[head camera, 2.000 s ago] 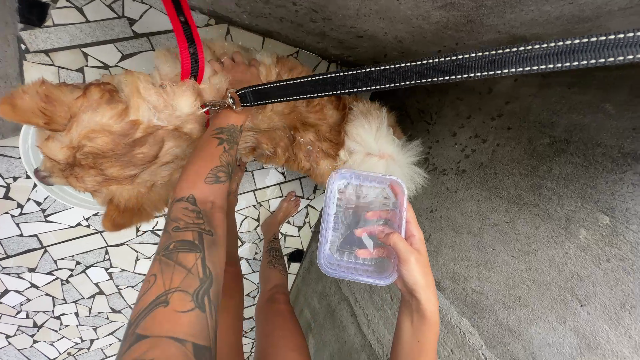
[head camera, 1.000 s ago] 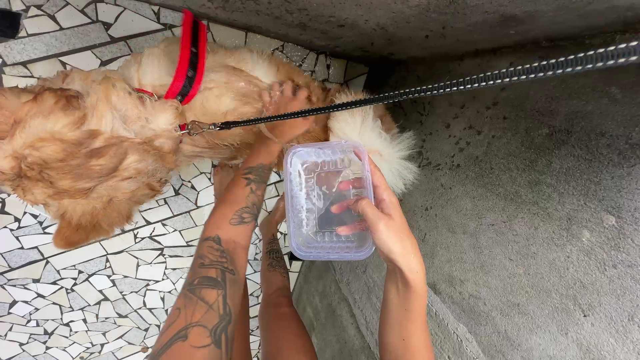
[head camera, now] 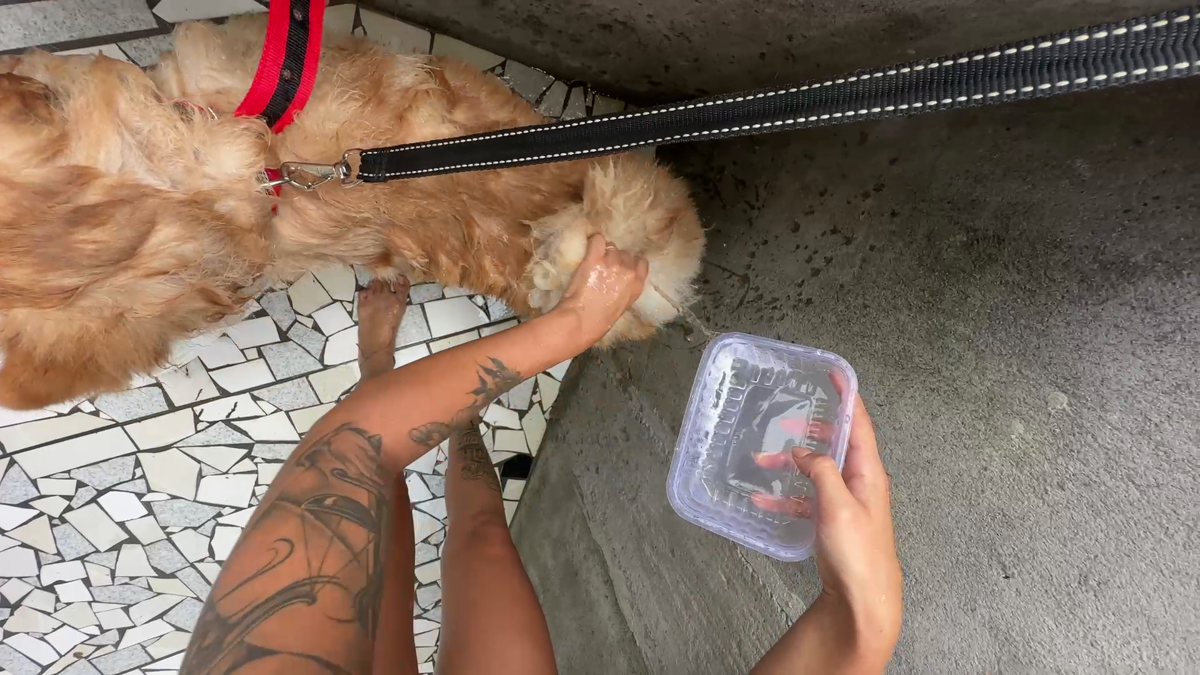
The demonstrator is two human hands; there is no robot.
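Note:
A wet, golden-furred dog (head camera: 450,225) stands across the upper left, its head out of sight beyond the left edge. My left hand (head camera: 605,286), wet and with fingers curled, presses into the pale fur at the dog's tail end (head camera: 656,220); whether it grips the fur I cannot tell. In my right hand (head camera: 844,497) is a clear plastic container (head camera: 764,445), tilted, with a thin stream of water leaving its upper left corner toward the fur. The dog wears a red and black harness (head camera: 286,66), joined by a metal clip (head camera: 314,174) to a black leash (head camera: 656,127).
The leash stretches taut across the top to the right edge. A rough grey concrete surface (head camera: 1012,375) fills the right side, and a dark concrete wall (head camera: 581,37) runs along the top. My bare foot (head camera: 380,323) is on the mosaic tile floor (head camera: 216,441) near the dog.
My left hand has moved right from the dog's back to its tail end. The container has been tipped, and water now runs from its corner. The dog's head has passed out of view.

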